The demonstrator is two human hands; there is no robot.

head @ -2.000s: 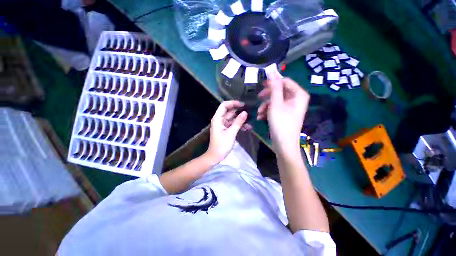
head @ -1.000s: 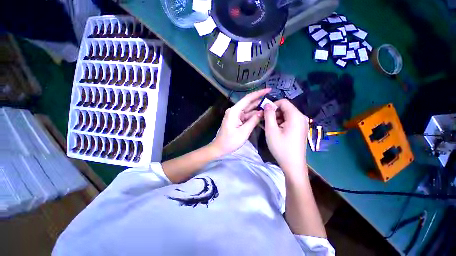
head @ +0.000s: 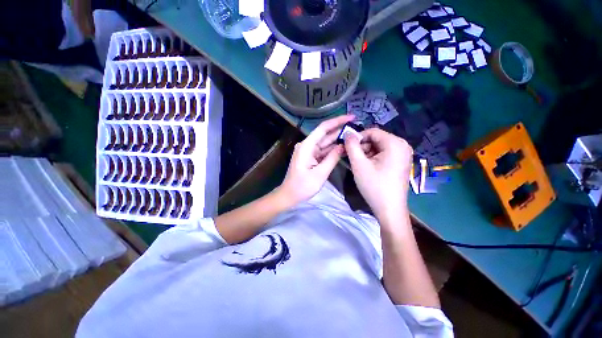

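Observation:
A small dark part (head: 357, 125) with a white label (head: 348, 135) on its face is between my two hands, in front of the dispenser. My left hand (head: 313, 162) holds the dark part at its fingertips. My right hand (head: 383, 164) has thumb and finger on the white label, partly hiding it. The grey ribbed dispenser (head: 312, 89) stands just beyond my hands, with white labels standing out around its black disc. A loose heap of dark parts (head: 435, 109) lies to the right of my hands.
A pile of taped parts (head: 447, 54) and a tape roll (head: 513, 64) lie at the back right. An orange fixture (head: 515, 177) and thin flex cables (head: 422, 177) are at the right. A white tray (head: 210, 142) of curved parts is at the left. A black cable (head: 501, 247) crosses the bench.
My right hand has come down from the dispenser disc to my left hand, with a white label now against the dark part. The view has shifted, so the dispenser sits higher.

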